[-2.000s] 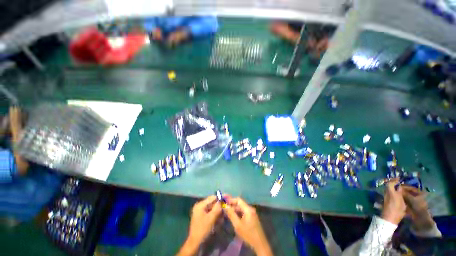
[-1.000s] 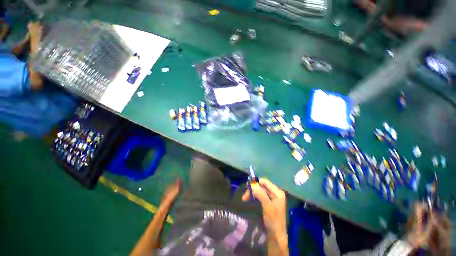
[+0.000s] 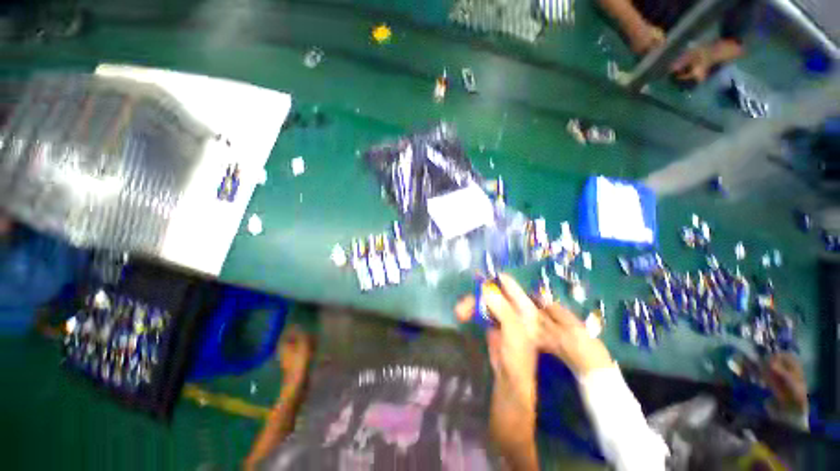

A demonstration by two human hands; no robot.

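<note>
My right hand is over the bench's front edge, its fingertips closed on a blue circuit-board module. My left hand is low at my left side, below the bench edge; it is blurred and I see nothing clear in it. A short row of modules lies on the green bench left of my right hand. A clear parts bag of black parts with a white label lies behind the row. Small white pads are scattered on the bench.
Another person's white-sleeved hand reaches in beside my right hand. More modules and a blue box are at right. Clear trays on a white sheet are at left, above a black tray.
My hands have parted; my left hand has dropped to my side. My right hand still holds a module. The neighbour's arm has come in beside it. The view has turned and shifted.
</note>
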